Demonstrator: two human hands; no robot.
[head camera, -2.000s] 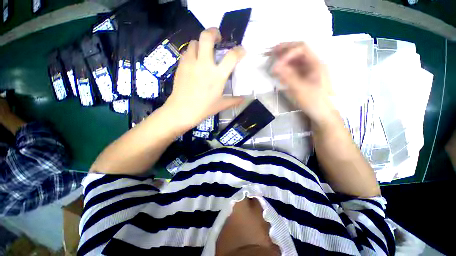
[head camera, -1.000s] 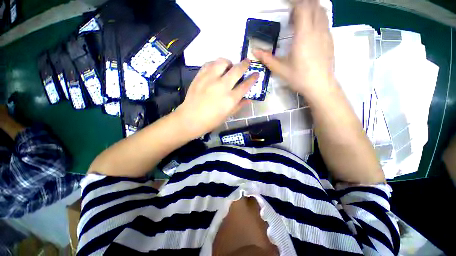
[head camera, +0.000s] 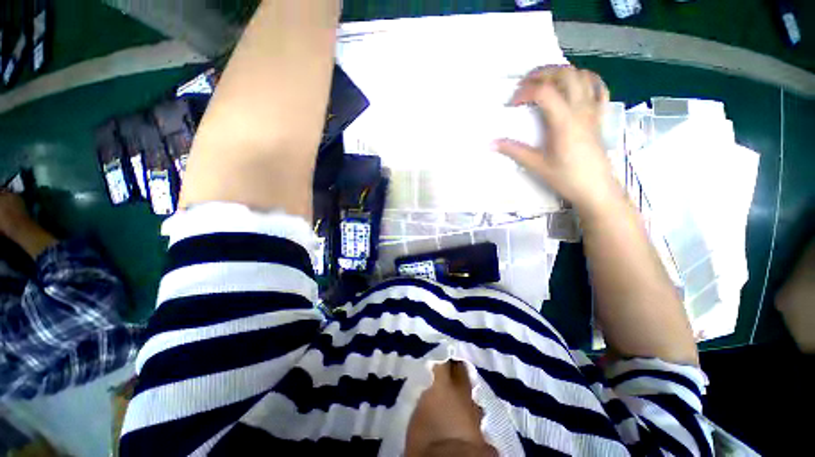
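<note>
My left hand is out of the picture; my left forearm reaches up past the top edge. My right hand (head camera: 565, 134) is over the white backing sheets (head camera: 429, 67), its thumb and fingers apart, with nothing seen in it. A black phone unit (head camera: 472, 261) lies sideways on the sticker sheet (head camera: 518, 239) near my body, its white-blue keypad end to the left. Another phone unit (head camera: 357, 214) lies to its left with the keypad end toward me.
A pile of phone units (head camera: 154, 161) lies at left, partly hidden by my left forearm. Spare sticker sheets (head camera: 701, 223) are fanned at right. A person's checked sleeve (head camera: 67, 294) is at far left. More units lie beyond the pale rail (head camera: 679, 58).
My left hand has left the sheets and gone out past the top edge. The unit between my hands is no longer there. My right hand has moved down and opened.
</note>
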